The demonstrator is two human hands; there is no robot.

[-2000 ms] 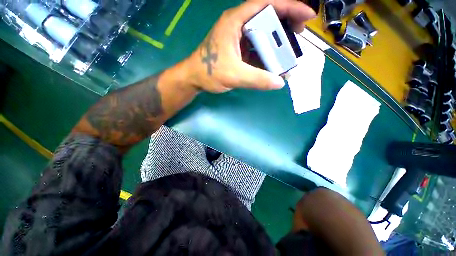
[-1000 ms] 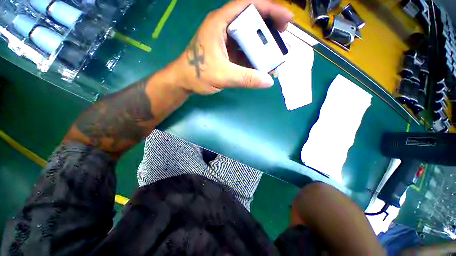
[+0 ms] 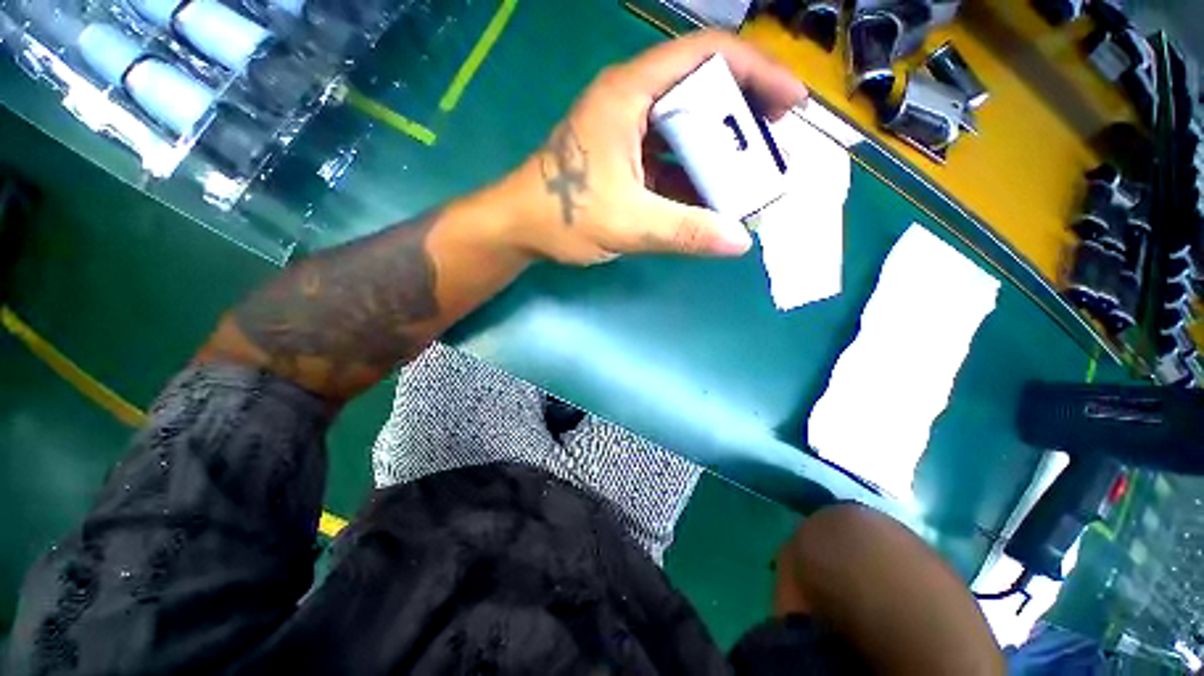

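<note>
My left hand (image 3: 614,178) holds a pale silver housing shell (image 3: 714,143) between thumb and fingers above the green mat (image 3: 634,310). The shell's outer face with a small dark slot faces me, and a dark edge shows on its far side. My right hand is not in view; only a bare arm, blurred and bent, shows at the lower right. A white sheet (image 3: 807,218) lies flat just beyond the shell. A second white sheet (image 3: 908,357) with ragged edges lies to its right.
A clear tray (image 3: 251,139) with pale housings is at upper left. Dark and silver housings (image 3: 911,99) lie loose on the yellow-orange surface (image 3: 1023,112), with rows farther right. A black heat gun (image 3: 1103,420) with a red switch lies at right.
The view has shifted slightly. My left hand and the shell sit a little lower in the picture than in the earlier frames, with the grip unchanged.
</note>
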